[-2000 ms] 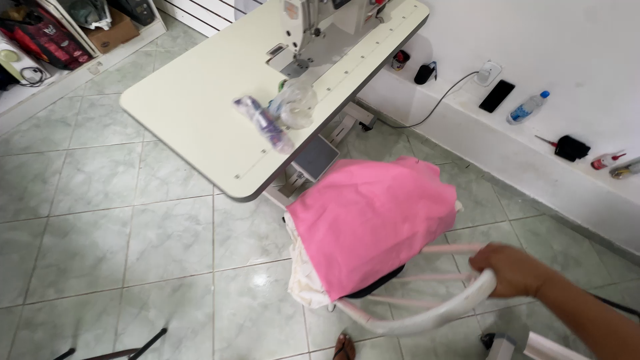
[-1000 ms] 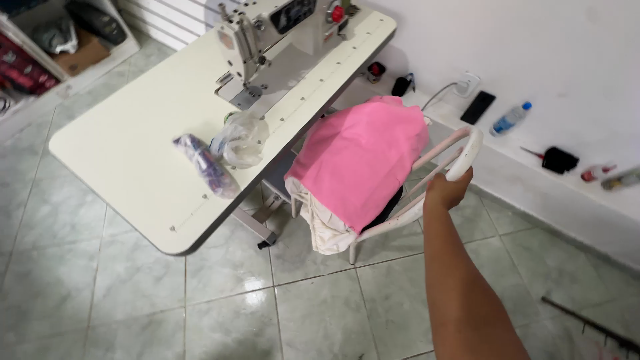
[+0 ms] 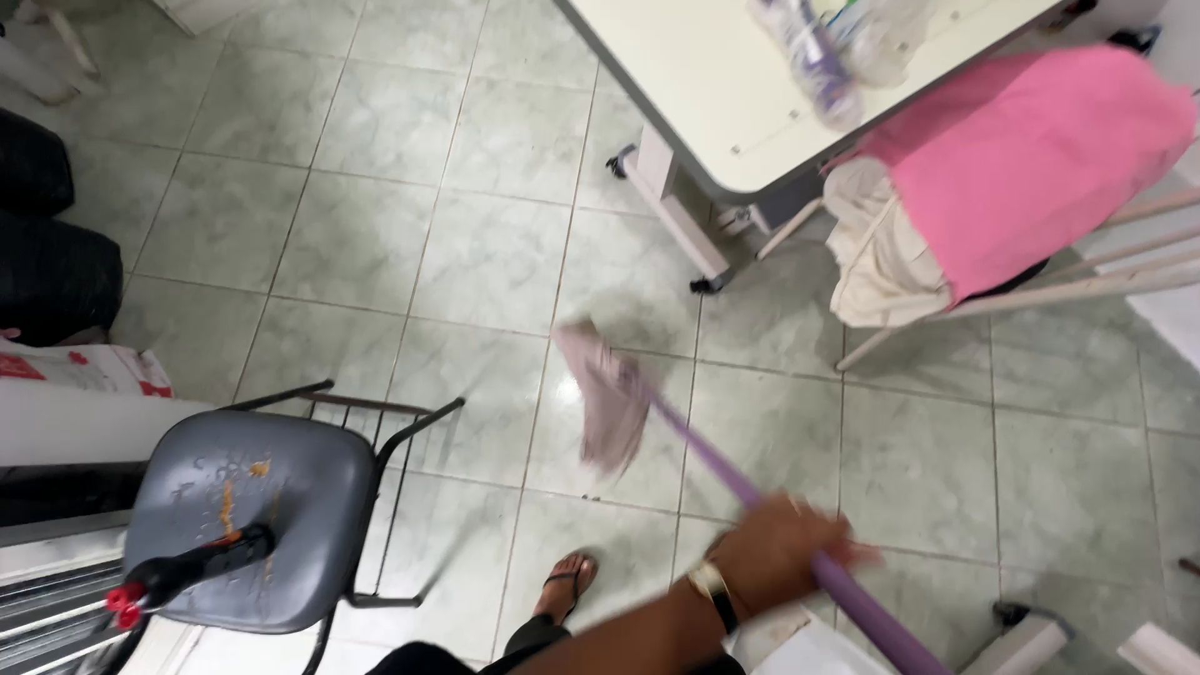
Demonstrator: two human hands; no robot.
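My left hand (image 3: 787, 548), with a watch on its wrist, grips the purple pole (image 3: 712, 455) of a floor mop or cloth-covered squeegee. The pole runs from the lower right towards the middle of the view. At its far end a greyish-pink cloth (image 3: 605, 403) lies on the tiled floor, blurred. My right hand is out of view. To the upper right, a pink fabric (image 3: 1041, 169) and a cream cloth (image 3: 881, 253) lie over a pale-framed chair (image 3: 1022, 295).
A white sewing table (image 3: 694, 84) on castors stands above the cloth, bearing plastic-wrapped items (image 3: 816, 66). At left is a worn grey chair (image 3: 309, 516) with a black-handled, red-tipped object (image 3: 197, 567) over it. Dark bags (image 3: 56, 272) line the left edge. My sandalled foot (image 3: 567, 581) is below.
My right hand, earlier on the chair's backrest, has left the view. My left hand has come in, holding the purple pole. The view has swung down and left.
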